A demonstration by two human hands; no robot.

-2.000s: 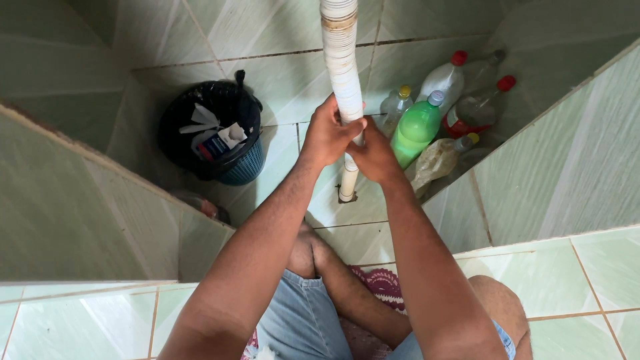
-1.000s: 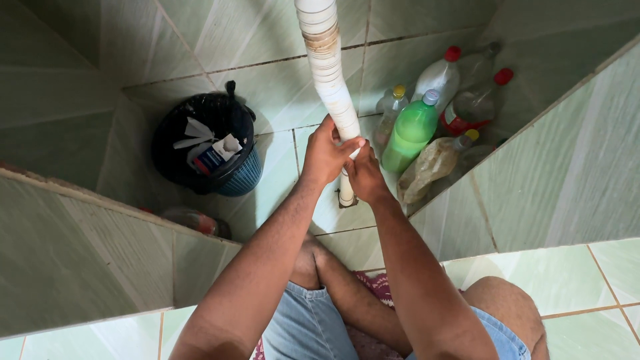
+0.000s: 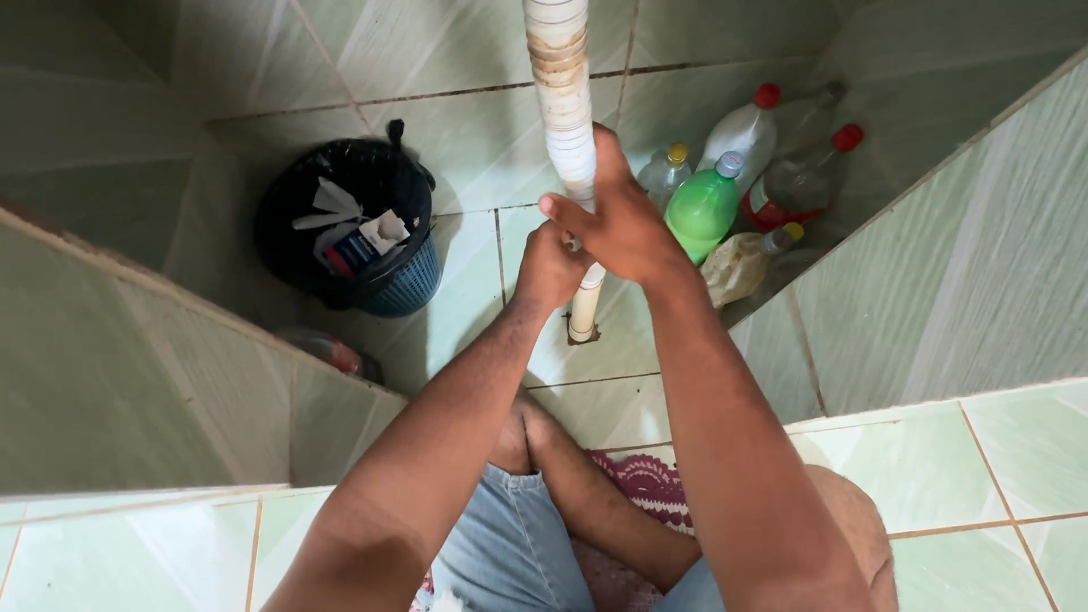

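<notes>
A white corrugated drain hose (image 3: 565, 102), stained brown near the top of the view, comes down between my arms. Its lower end meets a narrow cream plastic pipe (image 3: 585, 310) that stands in a rough hole in the tiled floor. My right hand (image 3: 616, 204) wraps the hose from the right, its thumb pointing left across the front. Just below and to the left, my left hand (image 3: 552, 263) is closed around the lower end of the hose, near the pipe. My fingers hide the joint between hose and pipe.
A blue basket bin (image 3: 404, 285) with a black liner and trash stands left. Several plastic bottles, one of them green (image 3: 702, 208), stand at the right. Tiled partition walls (image 3: 935, 229) flank both sides. A crocheted mat (image 3: 642, 480) lies beneath my crossed legs.
My right hand has shifted up the hose, from beside my left hand to a grip around its lower part. My left hand stays low on the hose.
</notes>
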